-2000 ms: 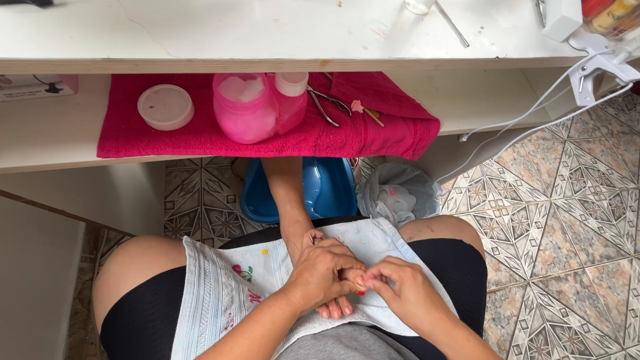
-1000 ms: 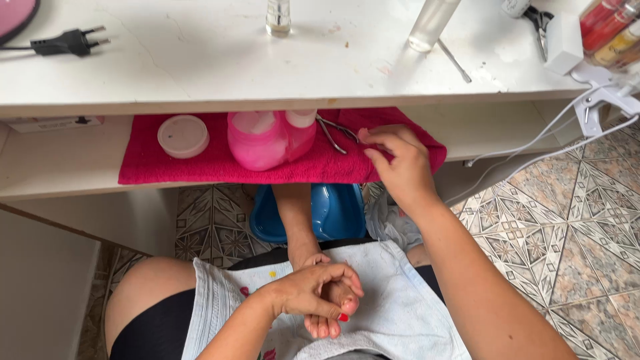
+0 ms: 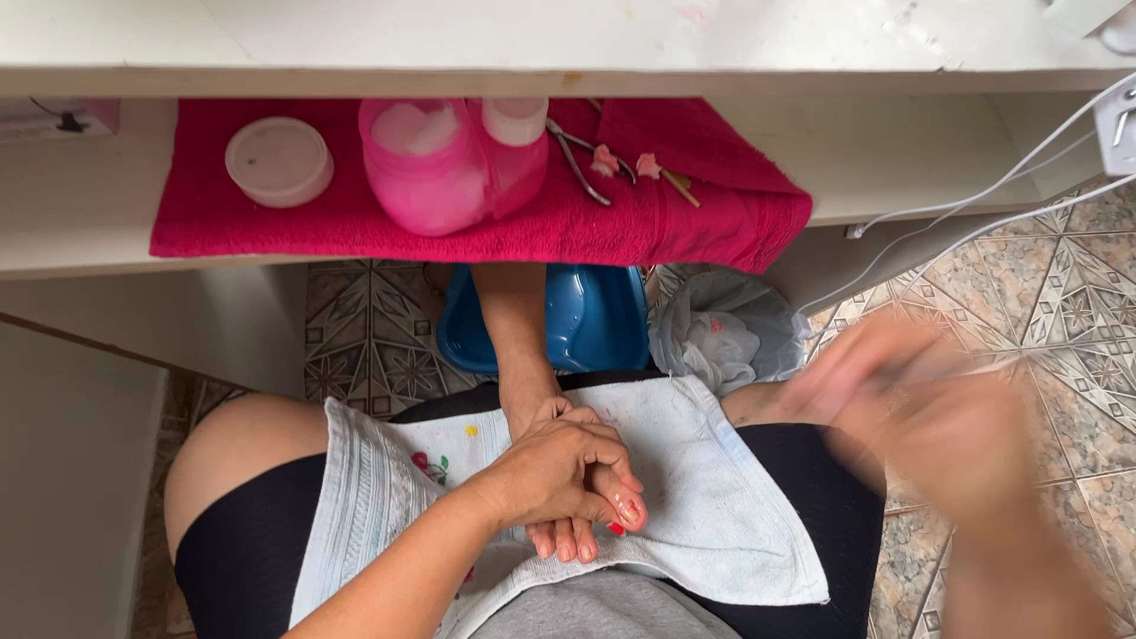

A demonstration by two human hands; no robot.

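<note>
My left hand (image 3: 564, 470) is closed around another person's foot or hand; its thumb pinches near a digit (image 3: 621, 501) with a wet, reddish nail. The other person's limb (image 3: 519, 355) reaches in from under the shelf onto a white embroidered towel (image 3: 710, 524) over my lap. My right hand (image 3: 896, 399), blurred by motion, is raised at the right beside the towel; whether it holds anything cannot be told. On a magenta towel (image 3: 302, 232) lie metal nippers (image 3: 581, 169), a wooden stick (image 3: 682, 188) and small pink tufts (image 3: 648, 165).
A pink container (image 3: 426, 191) with white cotton, a bottle with a white cap (image 3: 515, 120) and a round white lid (image 3: 280, 161) stand on the towelled shelf. Below are a blue basin (image 3: 577, 324) and a lined waste bin (image 3: 728, 333). White cables (image 3: 967, 200) hang at right.
My right hand has moved from the nippers on the magenta towel to the right side. My left hand still holds the other person. A second pink tuft now shows near the nippers.
</note>
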